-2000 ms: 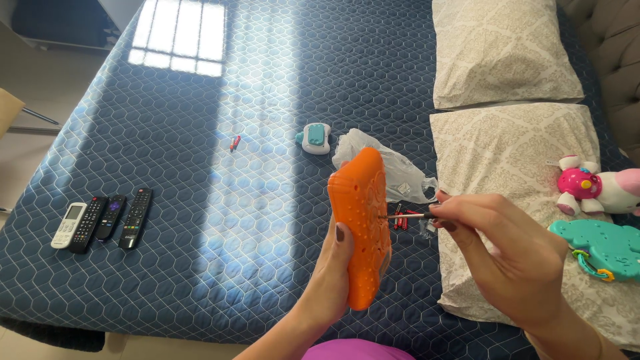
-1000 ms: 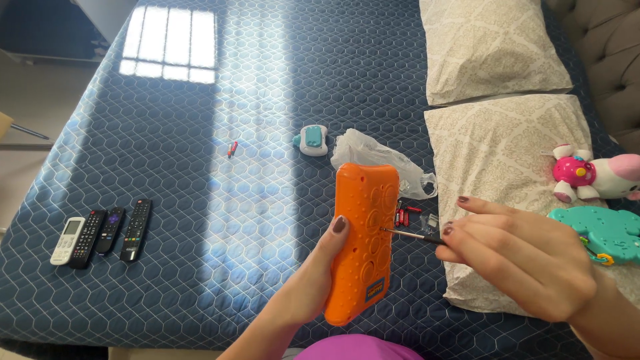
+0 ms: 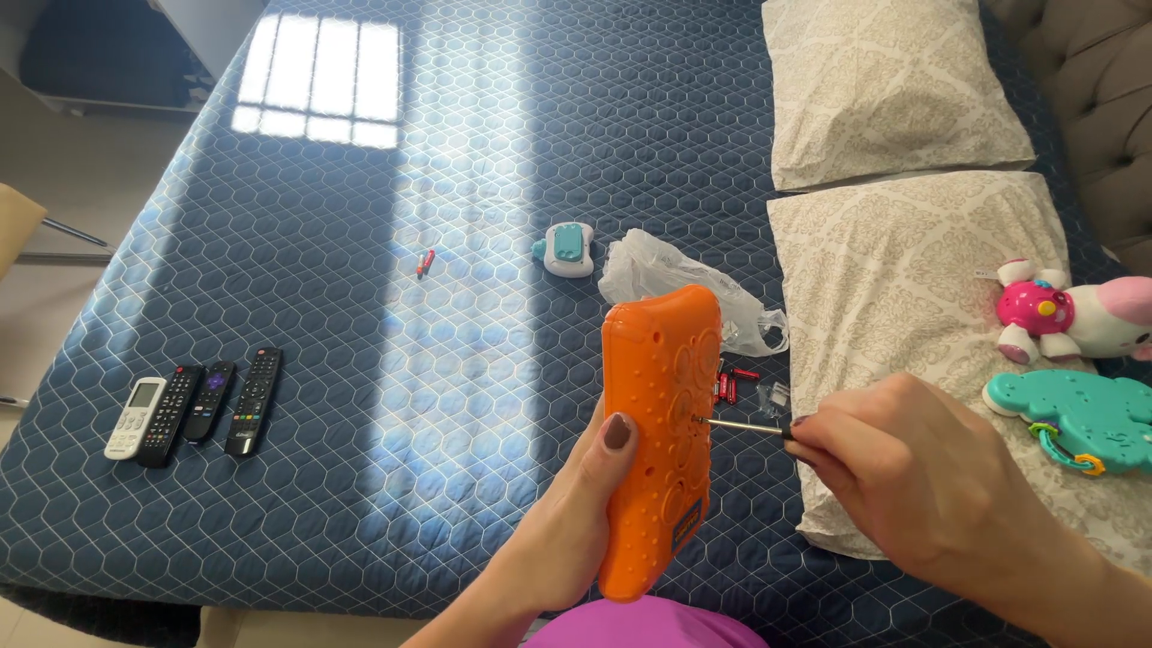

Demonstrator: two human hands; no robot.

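Observation:
My left hand point(image 3: 576, 513) grips an orange plastic toy point(image 3: 661, 432) by its left side, thumb on the edge. The toy stands upright and tilted, its studded face with raised circles turned to the right. My right hand point(image 3: 909, 477) is closed around the dark handle of a screwdriver point(image 3: 742, 427), whose metal tip meets that face near its middle. Behind the toy lie a crumpled clear plastic bag point(image 3: 666, 265), several red batteries point(image 3: 727, 385) and a small clear packet point(image 3: 774, 396).
On the blue quilted bedspread point(image 3: 342, 540) are several remote controls point(image 3: 255, 400), red batteries point(image 3: 426, 263) and a white and teal toy point(image 3: 568, 249). Patterned pillows point(image 3: 909, 261) lie at right, with a plush toy point(image 3: 1044, 309) and a teal toy point(image 3: 1080, 414) on the nearer one.
The orange toy has turned in my left hand, first showing more of its studded face, now less. My right hand's fingers, spread a second ago, are now curled around the screwdriver.

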